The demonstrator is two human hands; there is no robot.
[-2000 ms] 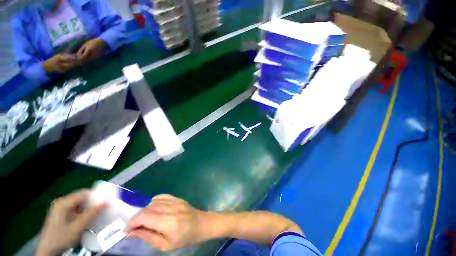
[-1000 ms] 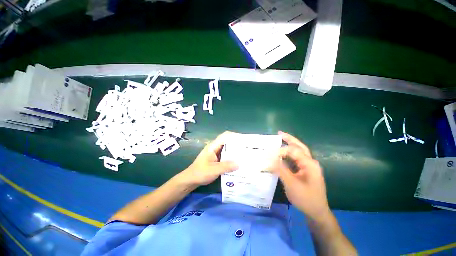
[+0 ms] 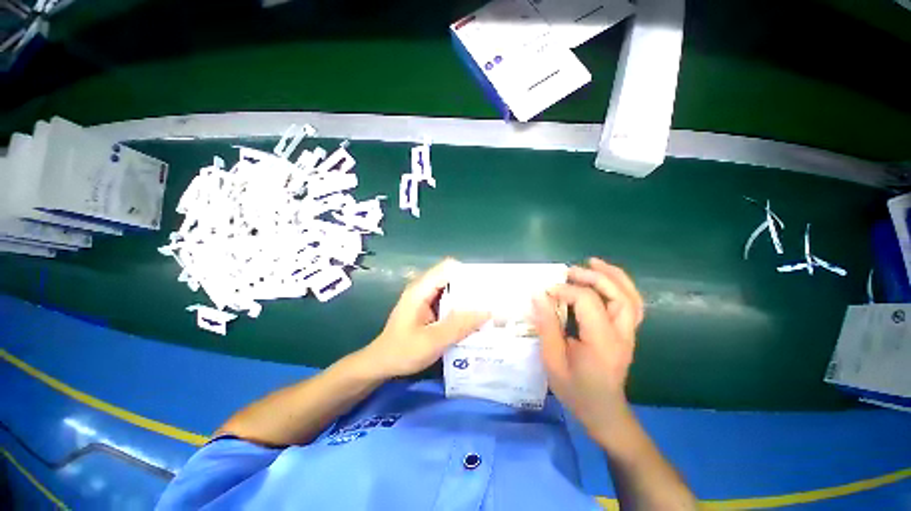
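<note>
A white retail box (image 3: 496, 371) is upright or tilted in front of my chest, its small dark logo and text facing up. My left hand (image 3: 428, 324) holds its left edge, with the thumb lying across the face. My right hand (image 3: 591, 334) is at its right edge, fingers curled, thumb and fingertips on the upper right face. Whether a hang tab is under the fingers is too washed out to tell. A big heap of white hang tabs (image 3: 268, 228) lies on the bench at the left, with two loose tabs (image 3: 417, 180) to its right.
Beyond the pale edge rail (image 3: 479, 130), boxes (image 3: 529, 78) lie on the green belt, beside a long white bar (image 3: 644, 90) that crosses the rail. Thin peeled strips (image 3: 807, 261) lie at the right. Boxes stand at the left end (image 3: 100, 180) and right end (image 3: 872, 349).
The view has swung from the right side to straight down, then shifted slightly. My left thumb has moved inward across the box, and my right thumb and fingers have closed onto its upper right.
</note>
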